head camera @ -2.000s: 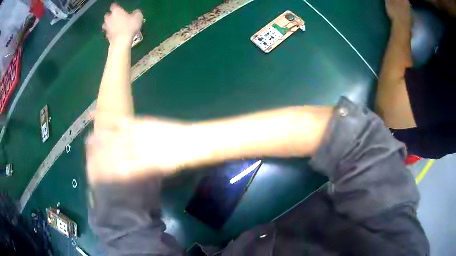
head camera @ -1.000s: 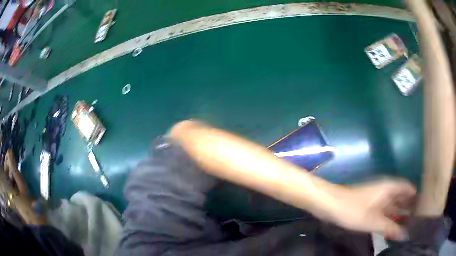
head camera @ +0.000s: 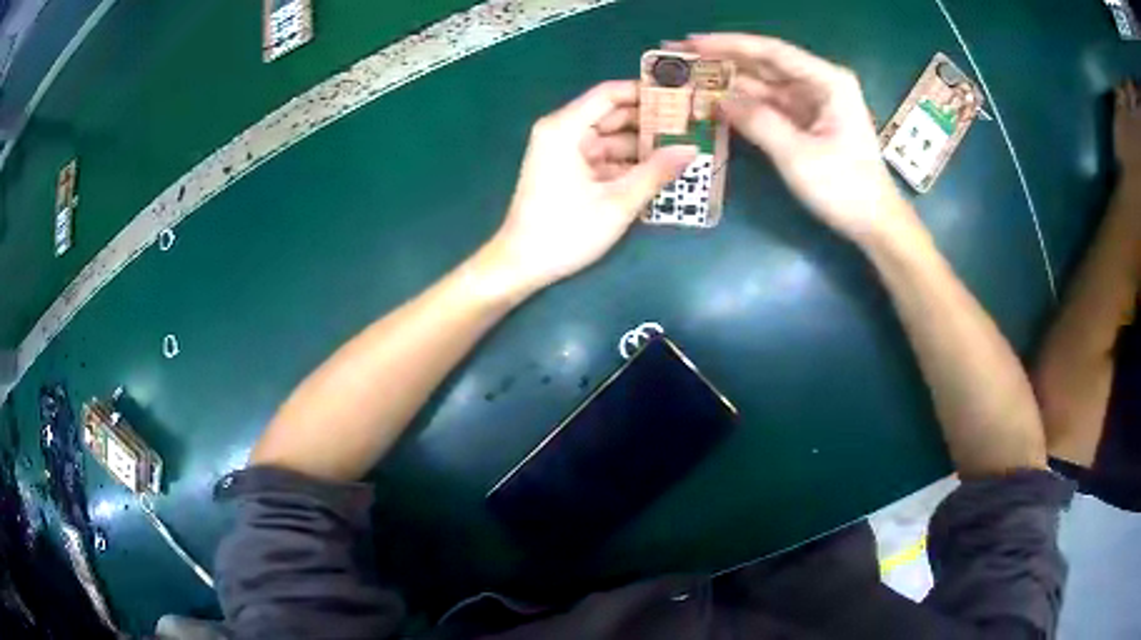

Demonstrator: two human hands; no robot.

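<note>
My left hand (head camera: 576, 181) holds an open handset assembly (head camera: 683, 144) upright over the green bench, thumb across its green middle, fingers behind its left edge. The assembly has a dark round speaker at the top and a white end with black marks at the bottom. My right hand (head camera: 801, 131) is at its upper right edge, fingertips touching or very near the tan part; whether they pinch something small is hidden. A second handset assembly (head camera: 928, 129) lies to the right, round part up.
A black smartphone (head camera: 613, 450) with a pale double ring (head camera: 642, 339) lies near me. Beyond the speckled strip (head camera: 269, 140) lie more units (head camera: 287, 28). Stacked assemblies (head camera: 121, 448), a thin pale tool (head camera: 179, 543) and dark parts are at left. Another person's arm (head camera: 1101, 269) is at right.
My hands, blurred and apart before, are now together at the upper middle with an assembly in the left one. The view has shifted, and the smartphone is now largely uncovered.
</note>
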